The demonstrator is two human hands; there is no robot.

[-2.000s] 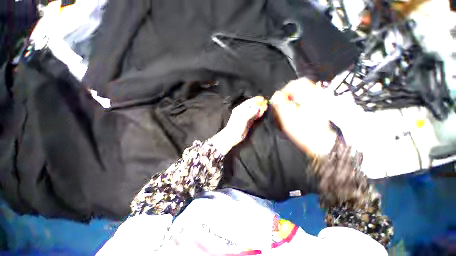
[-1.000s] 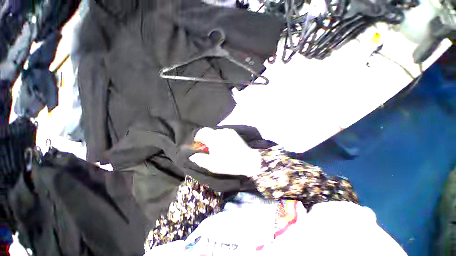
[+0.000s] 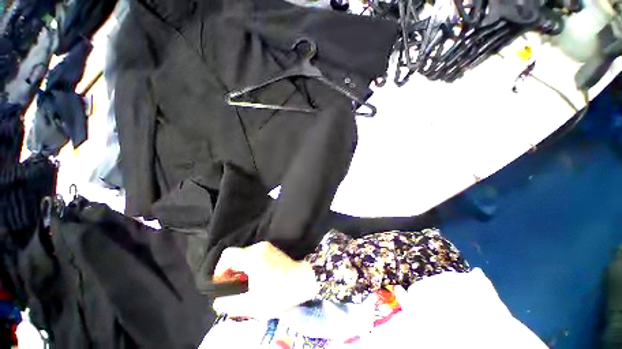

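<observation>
A black jacket (image 3: 198, 116) lies spread in front of me, with its lower part bunched near me. My right hand (image 3: 266, 278) is at the lower middle, closed on dark cloth of the jacket. A small red thing (image 3: 234, 276) shows at its fingers; I cannot tell its shape. A jacket sleeve (image 3: 317, 170) runs up from near the hand and overlaps the lower bar of a black hanger (image 3: 300, 73) lying on the jacket. My left hand is not visible.
Tangled black hangers (image 3: 457, 41) lie at the top right of the white table (image 3: 436, 143). The table's blue side (image 3: 545, 225) shows at right. Dark garments (image 3: 116, 266) with hanger hooks are at the lower left, and more dark clothes (image 3: 58, 116) at the far left.
My right hand has moved down and left. A jacket sleeve now lies across the middle and over part of the hanger. My left floral sleeve has gone from view.
</observation>
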